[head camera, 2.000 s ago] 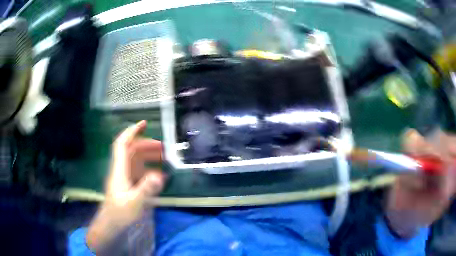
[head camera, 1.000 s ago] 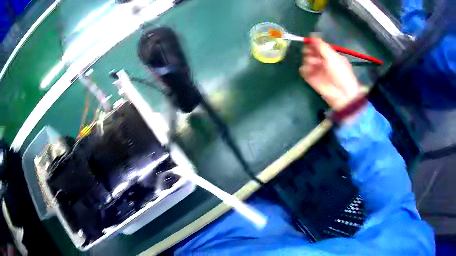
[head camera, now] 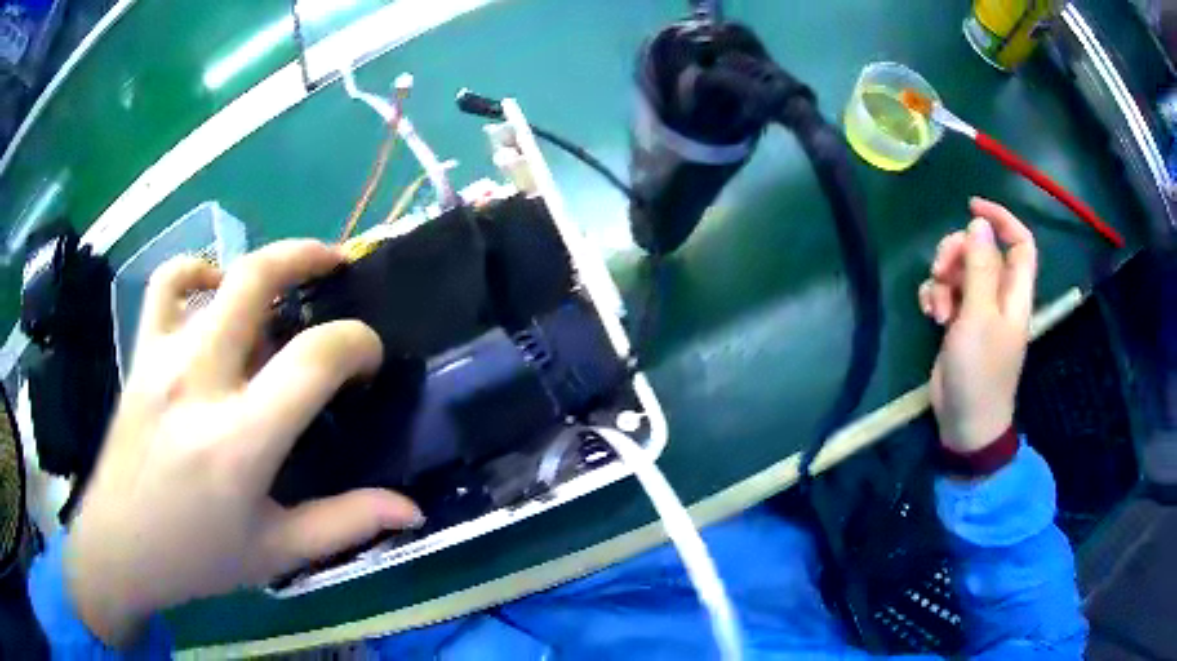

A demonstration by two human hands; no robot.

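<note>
The white appliance housing (head camera: 587,239) with its black inner unit (head camera: 426,284) lies tilted on the bench. My left hand (head camera: 213,413) is spread over the unit's left end, fingers bent onto the black part and thumb at the near side; its exact contact is partly hidden. My right hand (head camera: 981,310) is empty, fingers loosely curled, above the bench near its edge. The red-handled brush (head camera: 1052,187) rests with its orange tip in the clear cup (head camera: 891,119) of yellowish contents. A white strip (head camera: 684,529) hangs from the housing's near right corner.
A thick black electric screwdriver (head camera: 691,149) with its cord stands between housing and cup. A pale screw bin (head camera: 213,233) is partly behind my left hand. Thin wire leads (head camera: 381,168) reach beyond the unit. A yellow can (head camera: 1007,29) is at far right. A perforated crate (head camera: 910,594) is below the bench edge.
My right hand has let go of the brush and drawn back nearer the bench edge; the brush now leans in the cup. My left hand has come onto the unit. The view has shifted.
</note>
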